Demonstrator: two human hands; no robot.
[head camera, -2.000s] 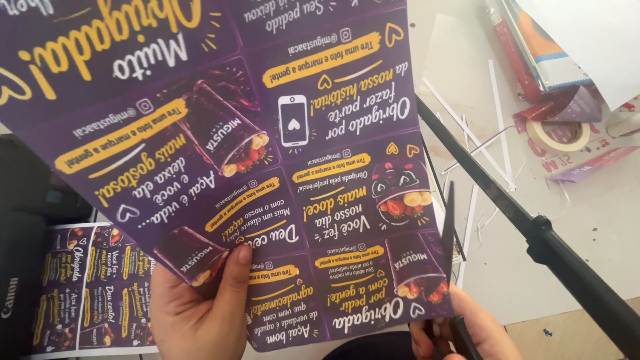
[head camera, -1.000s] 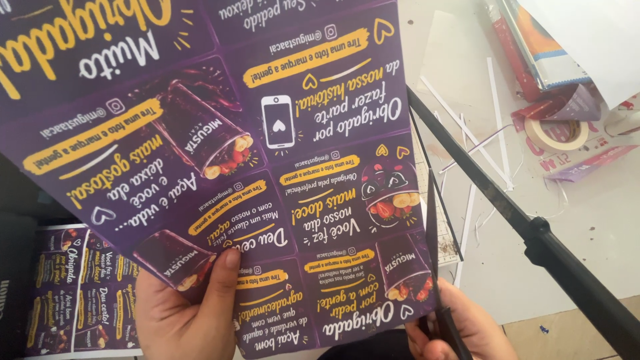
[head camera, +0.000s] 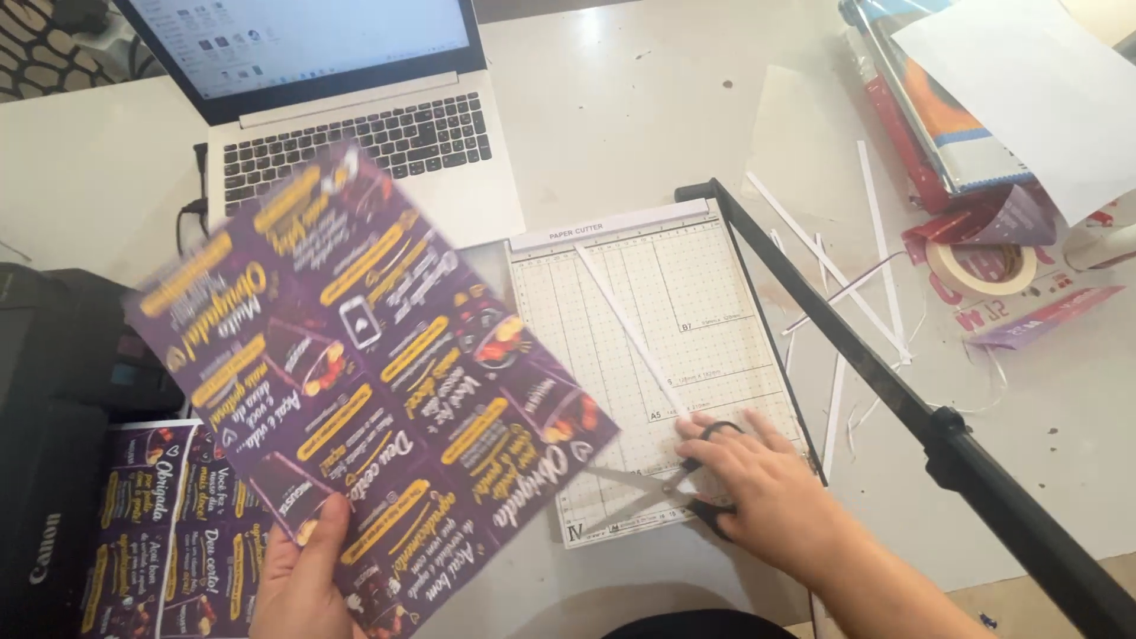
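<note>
My left hand (head camera: 306, 568) pinches the lower left edge of a printed purple sheet (head camera: 373, 399), which is tilted and slightly blurred above the desk. My right hand (head camera: 754, 488) is over the lower part of a paper cutter's board (head camera: 612, 355), its fingers at the black-handled scissors (head camera: 670, 488), whose blades are spread and point left towards the sheet's corner. A thin white paper strip (head camera: 630, 328) lies across the gridded board, its lower end by my right fingertips. The cutter's black blade arm (head camera: 834, 337) is swung out to the right.
An unfolded laptop (head camera: 355, 133) stands at the back left. A black printer (head camera: 53, 444) is at the left, with another printed sheet (head camera: 133, 532) beside it. Paper strips (head camera: 879, 248) lie right of the cutter. A tape roll (head camera: 981, 266), packages and a white sheet (head camera: 1029, 98) lie farther right.
The purple sheet has moved away from me and left, uncovering the cutter board. My right hand and the scissors have left the sheet's edge and are over the board. The view has shifted, now showing the laptop.
</note>
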